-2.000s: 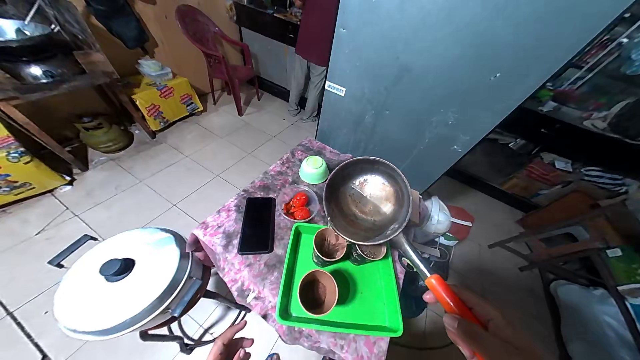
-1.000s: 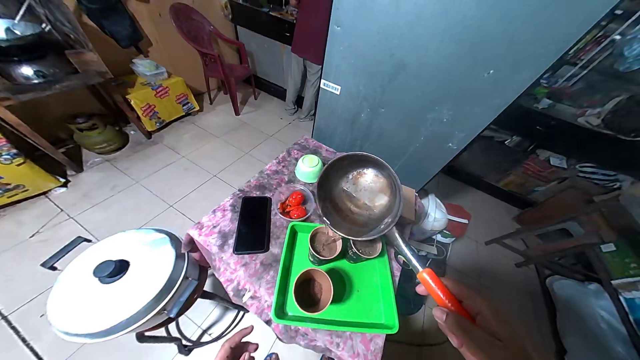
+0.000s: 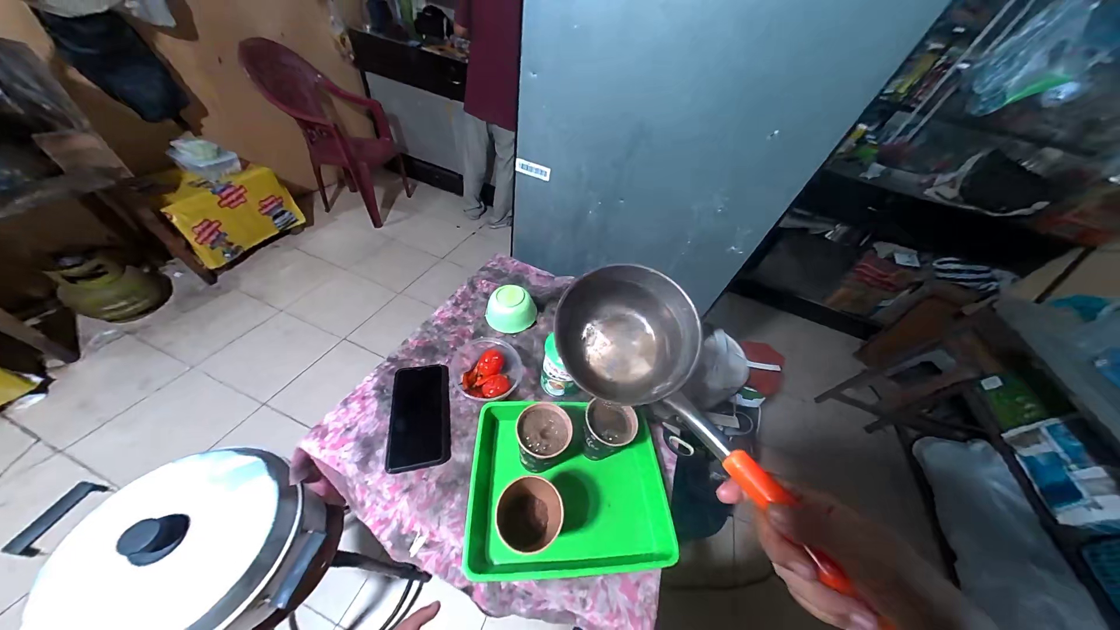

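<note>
My right hand (image 3: pixel 814 547) is closed around the orange handle of a metal ladle-like saucepan (image 3: pixel 626 337), held above the back right of a green plastic tray (image 3: pixel 612 560). Three cups stand on that tray: a front cup (image 3: pixel 529 514) with brown residue, and behind it a left cup (image 3: pixel 544 430) and a right cup (image 3: pixel 611 423), both with brownish contents. Only the fingertips of my left hand (image 3: pixel 420 616) show at the bottom edge, near the stand of a lidded round pan (image 3: pixel 166 534); nothing shows in them.
On the flowered tablecloth (image 3: pixel 359 437) are a phone (image 3: pixel 418 418), a clear bowl (image 3: pixel 518 367) of red tomatoes or peppers, a light green bowl (image 3: pixel 511 309) and a green-lidded container (image 3: pixel 556 367). Behind stand a grey cabinet (image 3: pixel 665 140), a red plastic chair (image 3: pixel 350 140) and a person (image 3: pixel 492 96).
The saucepan in my right hand has moved slightly right relative to the tray, uncovering the green-lidded container. My left hand has dropped mostly out of view.
</note>
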